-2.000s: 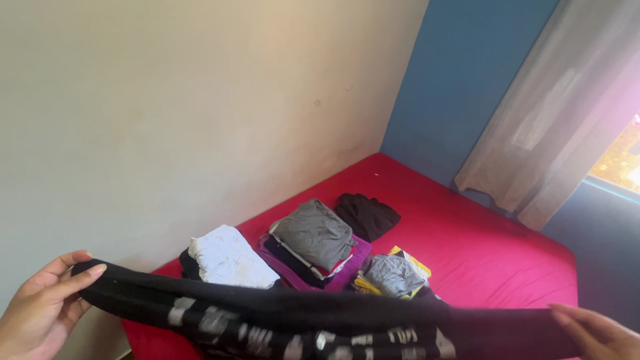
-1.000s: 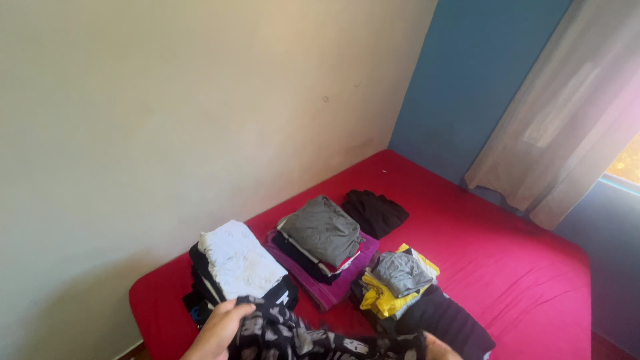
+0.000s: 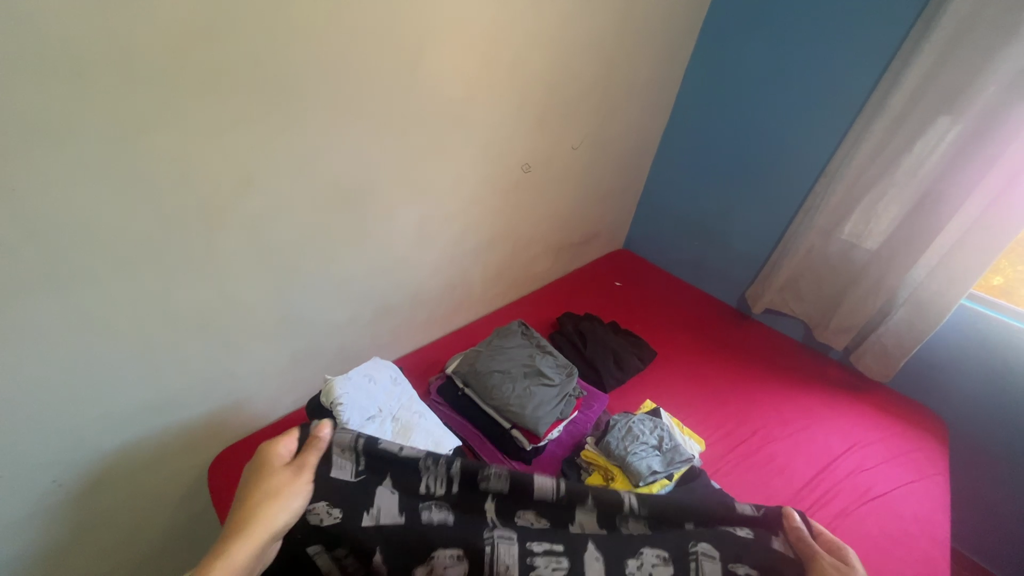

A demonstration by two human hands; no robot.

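A black cloth garment with a pale print of buildings and cars (image 3: 528, 512) stretches across the bottom of the view. My left hand (image 3: 280, 480) pinches its upper left corner between thumb and fingers, and my right hand (image 3: 820, 544) grips its upper right corner. The cloth's lower part is cut off by the frame. Just beyond it lie a folded white garment with a faint pattern (image 3: 384, 404) on dark cloth, a stack topped by a dark grey garment (image 3: 520, 372) over purple cloth (image 3: 592, 408), and a pile with a light grey garment (image 3: 644, 444) on yellow cloth (image 3: 692, 436).
The piles rest on a bed with a red sheet (image 3: 840, 424). A black folded garment (image 3: 604, 348) lies behind the middle stack. A cream wall (image 3: 320, 200) runs along the left side, a blue wall (image 3: 744, 160) stands behind, and a curtain (image 3: 864, 216) hangs at the right.
One second ago the printed cloth was bunched between my hands; now it is spread wide. My hands have moved apart, the left one to the left and the right one to the right.
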